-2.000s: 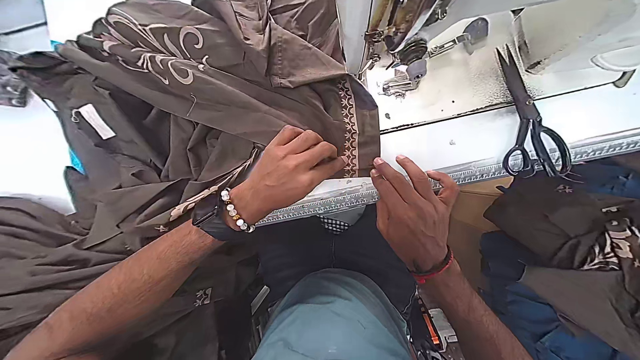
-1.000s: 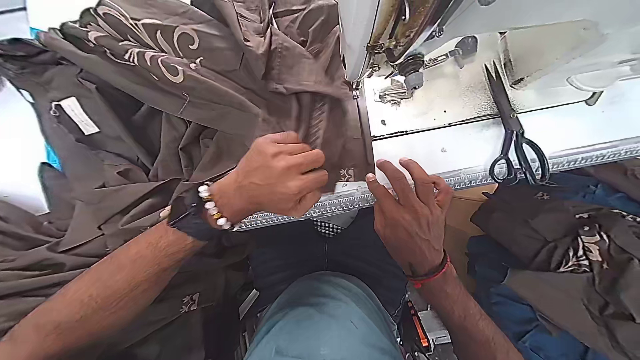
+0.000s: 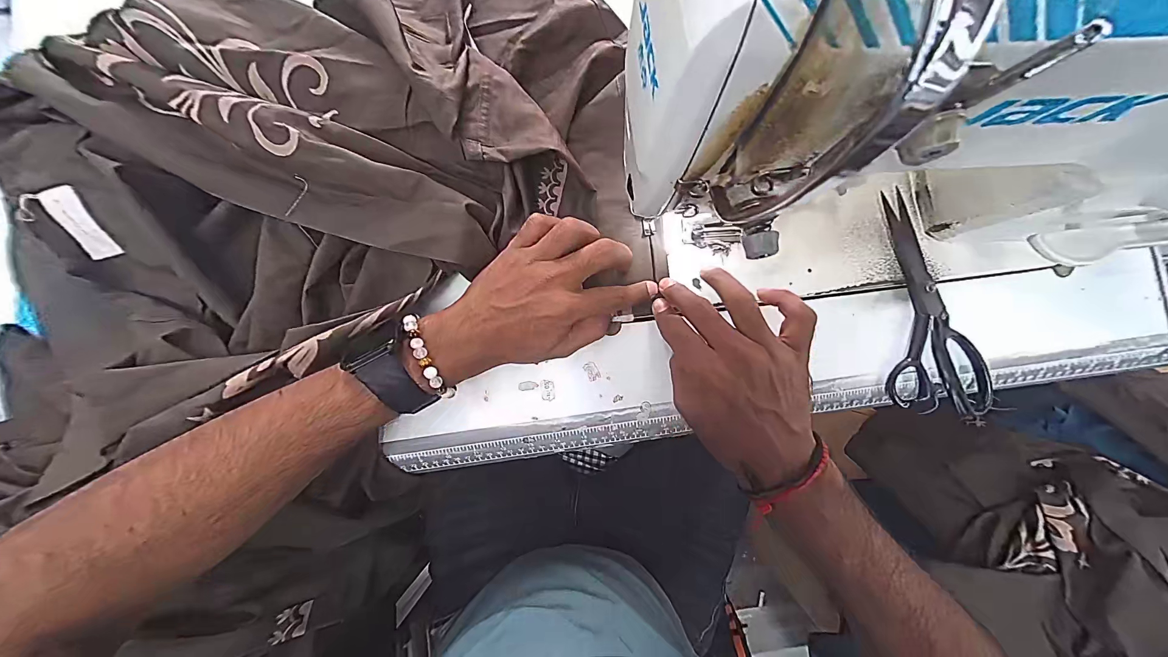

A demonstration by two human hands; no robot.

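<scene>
A brown garment (image 3: 392,173) with pale embroidery covers the left of the sewing table, and its edge runs beneath the needle area of a white Jack sewing machine (image 3: 680,109). My left hand (image 3: 547,297), wearing a beaded bracelet and a dark watch, rests on the garment near that edge, its index fingertip at the fabric corner. My right hand (image 3: 735,356), with a red wrist cord, meets it there, thumb and index finger at the same corner. Whether either hand pinches the cloth is hard to tell. The presser foot (image 3: 650,228) stands just beyond the fingertips.
Black-handled scissors (image 3: 929,310) lie on the machine bed to the right, points away from me. A measuring scale (image 3: 547,441) runs along the table's front edge. More dark embroidered cloth (image 3: 995,511) is piled at lower right. A white tag (image 3: 75,222) lies on the garment at left.
Both hands have moved away from the table's front edge toward the machine, taking the garment's edge along. The embroidered band, laid flat two seconds ago, is now mostly folded out of sight. The fingertips have come together.
</scene>
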